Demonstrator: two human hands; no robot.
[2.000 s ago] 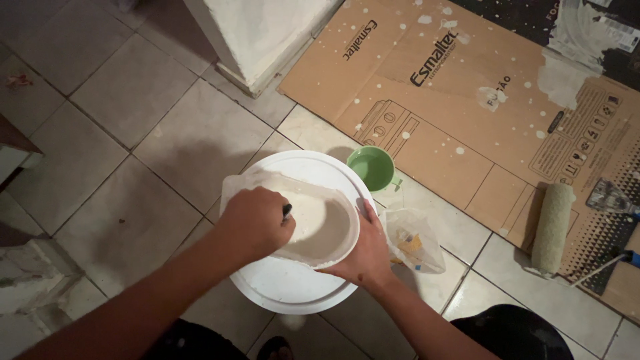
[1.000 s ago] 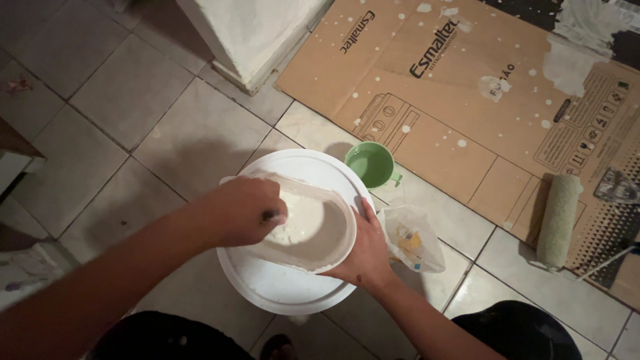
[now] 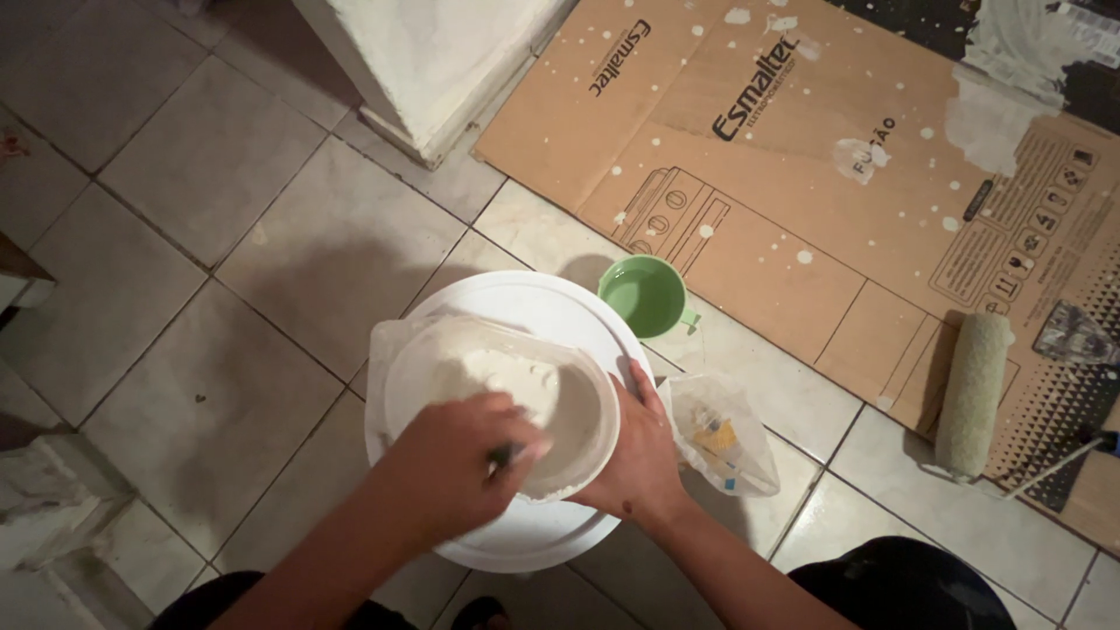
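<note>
A white plastic tub holding white paste or powder sits over a round white lid. My left hand, blurred, is over the tub's near side, closed around a dark handle; whatever is at its lower end is hidden by the hand. Against the tub's right wall my right hand is pressed, its fingers along the side. Just beyond the lid is a green plastic cup containing liquid. To the right of my right hand lies a clear plastic bag with something yellow inside.
A paint-spattered flattened cardboard box covers the floor at upper right. On its edge rest a paint roller and a putty knife or scraper. A white wall corner stands at the top, on the tiled floor.
My left hand has shifted within the tub, and more of the white material shows beyond it than two seconds ago. My right hand remains at the tub's right side.
</note>
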